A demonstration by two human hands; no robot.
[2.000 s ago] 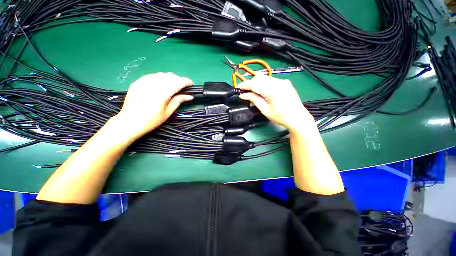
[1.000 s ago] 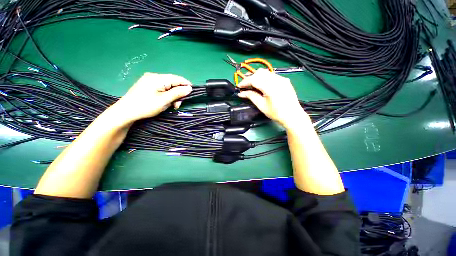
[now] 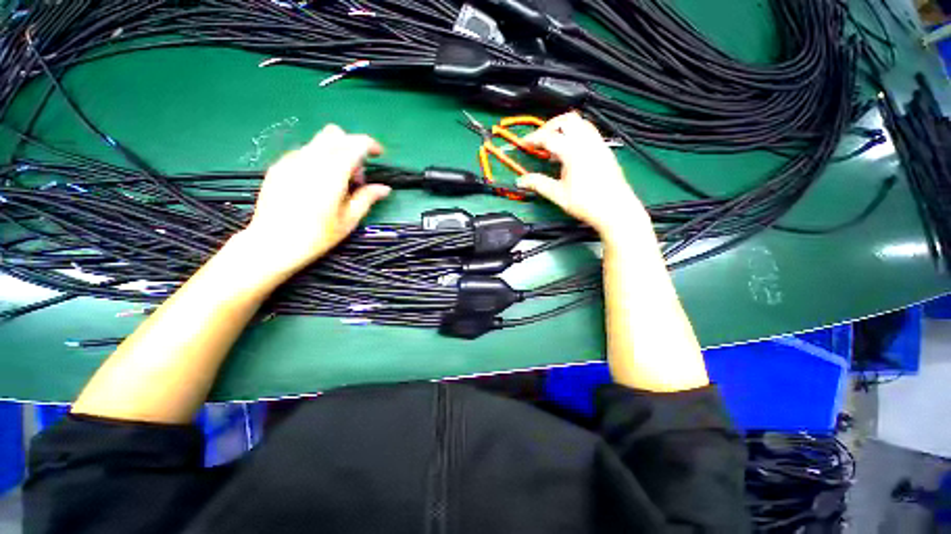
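Note:
A black cable assembly with a moulded block (image 3: 452,180) lies across the green mat in front of me. My left hand (image 3: 313,198) is loosely around its branch cables, left of the block, thumb and fingers slightly apart. My right hand (image 3: 579,172) is right of the block, with thumb and fingertips at the orange handles of the scissors (image 3: 504,156). The handles are spread, and the short blades point up and left. The fingers partly hide the handles. Below lies a near row of harnesses with black blocks (image 3: 498,234).
A large harness pile (image 3: 667,78) runs across the far side and curves down at the right. Thin branch cables (image 3: 125,224) fan out at the left. Blue bins (image 3: 782,381) stand below the bench edge, with black cables (image 3: 798,480) beneath at the right.
My right fingers have moved from the cable beside the block onto the scissor handles, which have spread and shifted. My left fingers have opened a little. The block has turned and looks narrower.

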